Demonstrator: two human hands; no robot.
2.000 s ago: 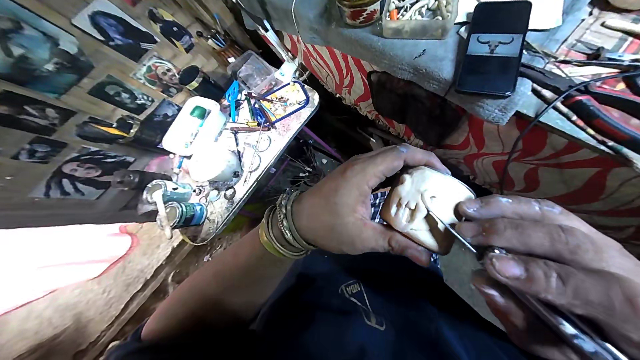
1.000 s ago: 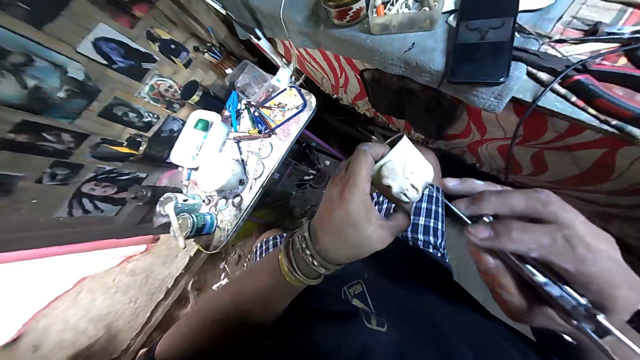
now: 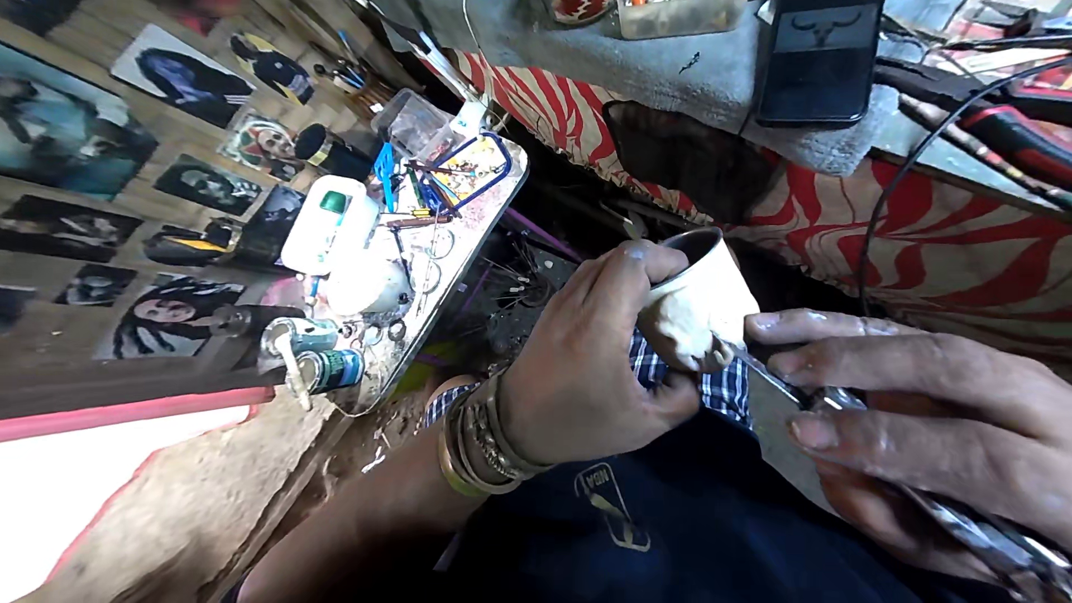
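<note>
My left hand (image 3: 586, 360), with bracelets at the wrist, grips a pale carved piece (image 3: 699, 310) that has a hollow, open end. Relief carving shows on its lower side; its material cannot be told for certain. My right hand (image 3: 913, 402) holds a slim metal hand tool (image 3: 775, 377) like a pen. The thin tip of the tool meets the lower right of the carving, and its metal shaft runs down past my palm to the lower right corner.
A small table (image 3: 440, 314) at the left bears pens, a white bottle (image 3: 331, 224) and tins (image 3: 331, 368). Beyond my hands, a smartphone (image 3: 816, 63) lies on a grey towel (image 3: 645, 71), with red-handled pliers (image 3: 1017, 142) to its right. A black cable (image 3: 892, 188) hangs over the bench edge.
The carved piece has been turned in my left hand, so its hollow end now shows at the top. The tool tip, just off the piece one second ago, is back against it.
</note>
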